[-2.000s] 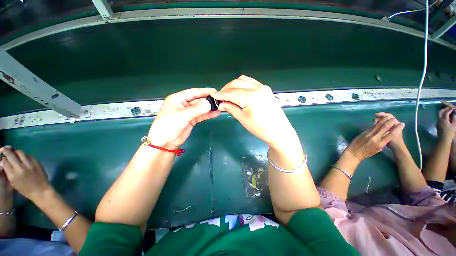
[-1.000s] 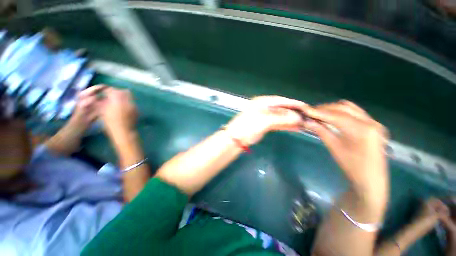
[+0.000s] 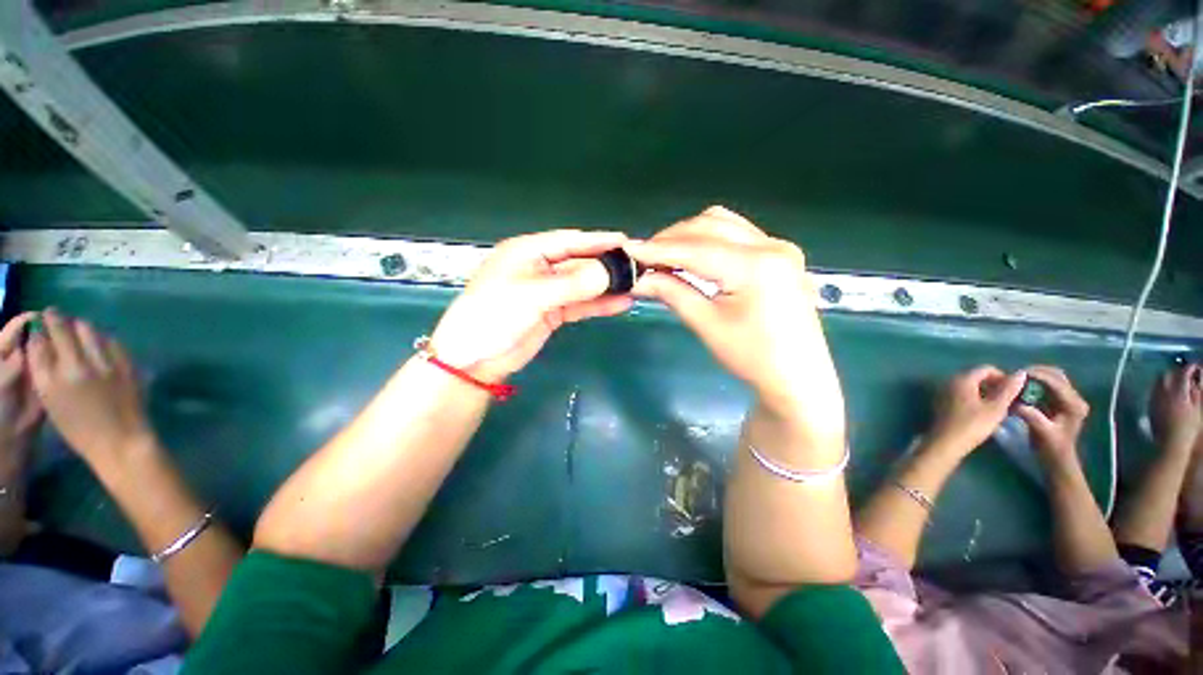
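Observation:
A small black housing [image 3: 617,272] is held between the fingertips of my left hand [image 3: 528,297], above the pale rail's near edge. My left wrist has a red cord bracelet. My right hand [image 3: 745,297] meets the housing's right side with thumb and index finger pinched together. A thin dark edge shows between these right fingertips at the housing, but whether it is a separate part cannot be told. The inside of the housing is turned away and hidden.
The green bench [image 3: 607,435] carries a shiny yellowish patch [image 3: 686,495] near my right forearm. Beyond are the whitish rail [image 3: 330,257], green belt [image 3: 594,145] and a metal post [image 3: 125,145]. Neighbours' hands are at both sides; the right one holds a small green-black piece [image 3: 1033,392]. A white cable [image 3: 1145,303] hangs right.
The view swung left and came back. My hands stay together at the black housing, which shows more plainly now. The right neighbour's hands have parted around a small piece.

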